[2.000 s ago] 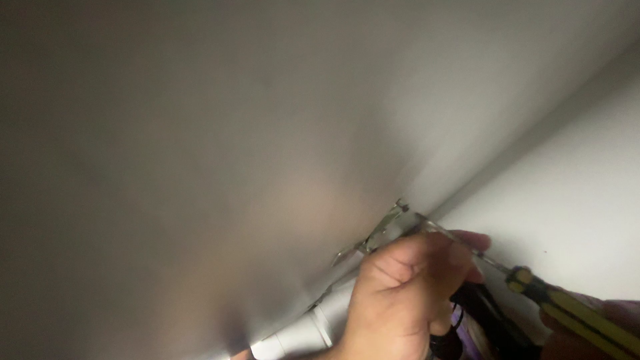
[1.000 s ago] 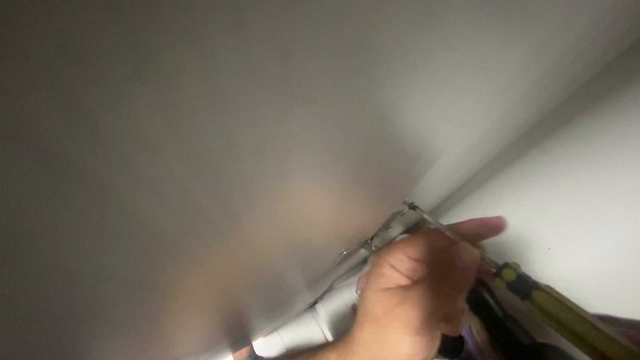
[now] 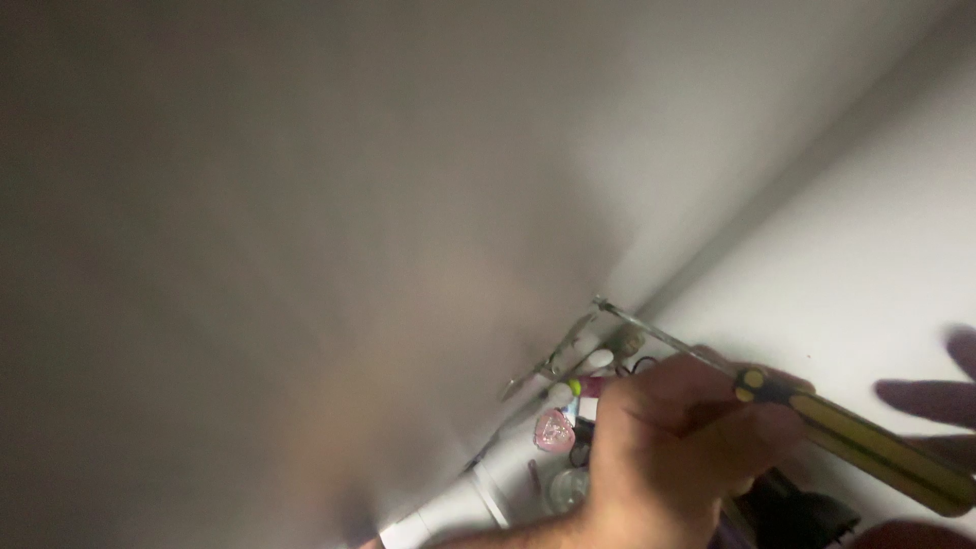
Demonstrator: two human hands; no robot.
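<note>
A screwdriver with a yellow and black handle (image 3: 877, 450) slants across the lower right. My left hand (image 3: 686, 427) grips it around the shaft and the front of the handle. The tip touches, or lies very near, a screw at the upper end of a thin metal bracket (image 3: 560, 354) on the grey surface. At the right edge is my right hand (image 3: 926, 404), blurred, with its fingers spread beside the handle; whether it touches the handle is unclear.
A blurred grey panel (image 3: 343, 229) fills the left, and a white surface (image 3: 862, 282) lies at the right. Below the bracket are a pink heart-like trinket (image 3: 554, 431), a clear round container (image 3: 568, 488), a black brush-like item (image 3: 801, 511) and several other small things.
My left hand has shifted from near the bracket to the screwdriver's shaft and handle front, uncovering small items below the bracket. My right hand's spread fingers have come into view at the right.
</note>
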